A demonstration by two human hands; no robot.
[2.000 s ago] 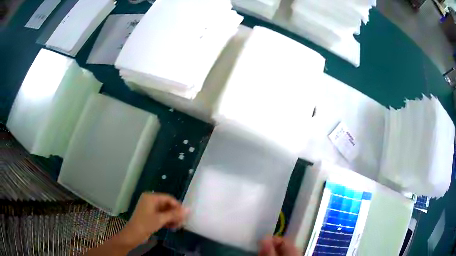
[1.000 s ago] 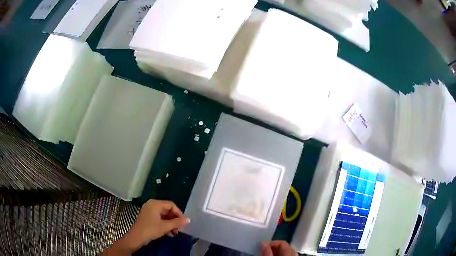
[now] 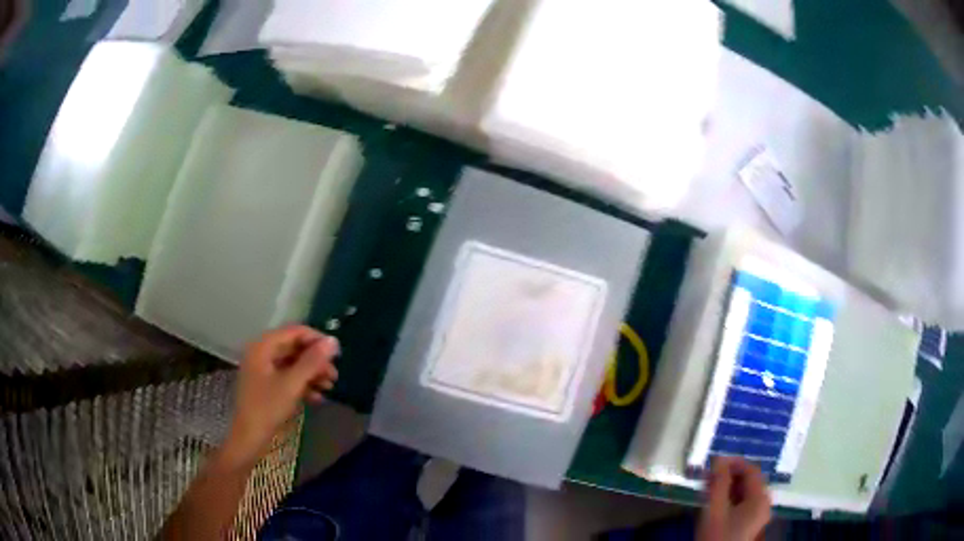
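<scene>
A grey see-through plate (image 3: pixel 412 349) lies tilted on the table in front of me, with a pale framed square (image 3: pixel 518 328) showing at its middle. A dark blue solar cell string (image 3: pixel 756 380) with white side strips lies on a pale stack at the right. My right hand (image 3: pixel 737 499) is at the string's lower edge, its fingertips touching or just over it; its grip is unclear. My left hand (image 3: pixel 283 386) is off the plate's left side, fingers curled near the thumb. I cannot tell if it holds anything.
A grey-green sheet stack (image 3: pixel 243 222) and a rounded pale stack (image 3: pixel 116 159) stand left. White stacks (image 3: pixel 603 95) stand behind. Yellow loops (image 3: pixel 631 365) lie right of the plate. White offcuts (image 3: pixel 375 274) dot the mat. A wire rack (image 3: pixel 137 454) is at lower left.
The milky white surface between my hands gave way to the grey plate and framed square. My left hand has moved off the plate's corner; my right hand has moved right to the cell string.
</scene>
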